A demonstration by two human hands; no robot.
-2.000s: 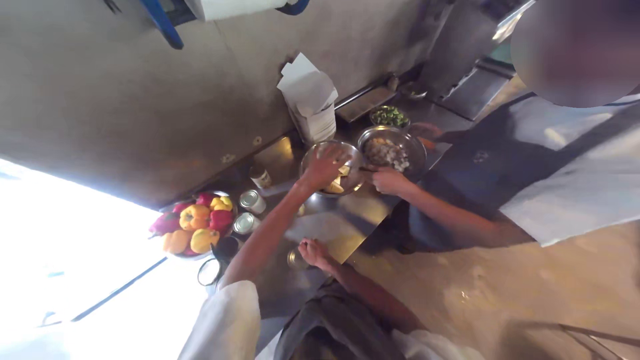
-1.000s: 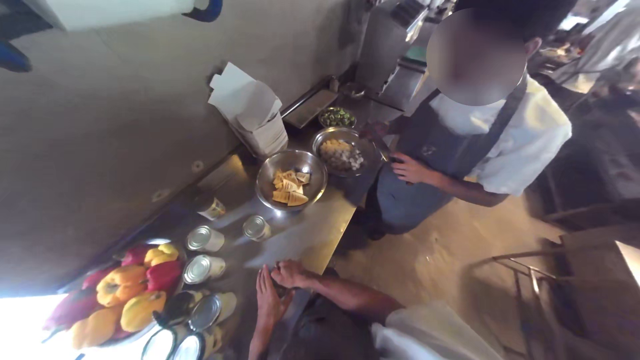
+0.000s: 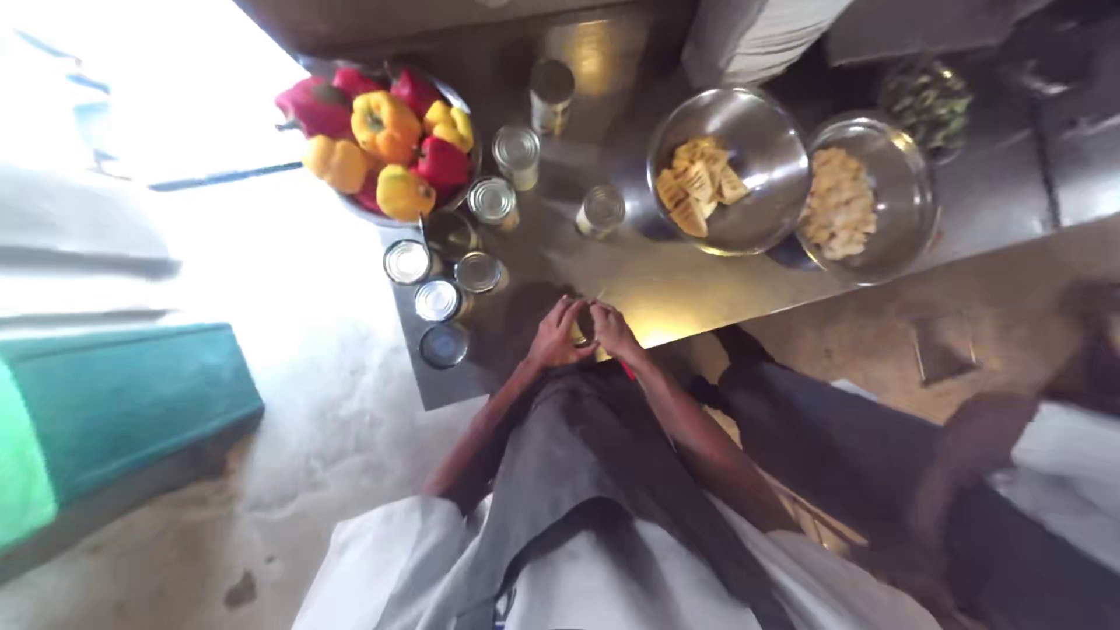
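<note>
Near the edge of the steel counter (image 3: 560, 236), my left hand (image 3: 557, 334) curls around the left side of a metal can (image 3: 581, 327). My right hand (image 3: 615, 331) is at the can's right side, closed on a small tool with a red handle (image 3: 627, 370); its working part is hidden by the fingers. Several cans stand to the left, among them a sealed one (image 3: 437, 300). Another can (image 3: 602, 210) stands alone beyond my hands. Farther right, a steel bowl (image 3: 770, 166) holds yellow cut pieces (image 3: 699, 182).
A bowl of red and yellow bell peppers (image 3: 386, 127) sits at the counter's left end. A second steel bowl (image 3: 910, 188) with pale chunks and a container of chopped greens (image 3: 929, 105) stand at right. A co-worker's dark-clothed legs (image 3: 831, 437) are close at right.
The view has swung down and left. My left hand was reaching into the bowl of yellow pieces two seconds ago; now both hands are together at a can by the counter edge.
</note>
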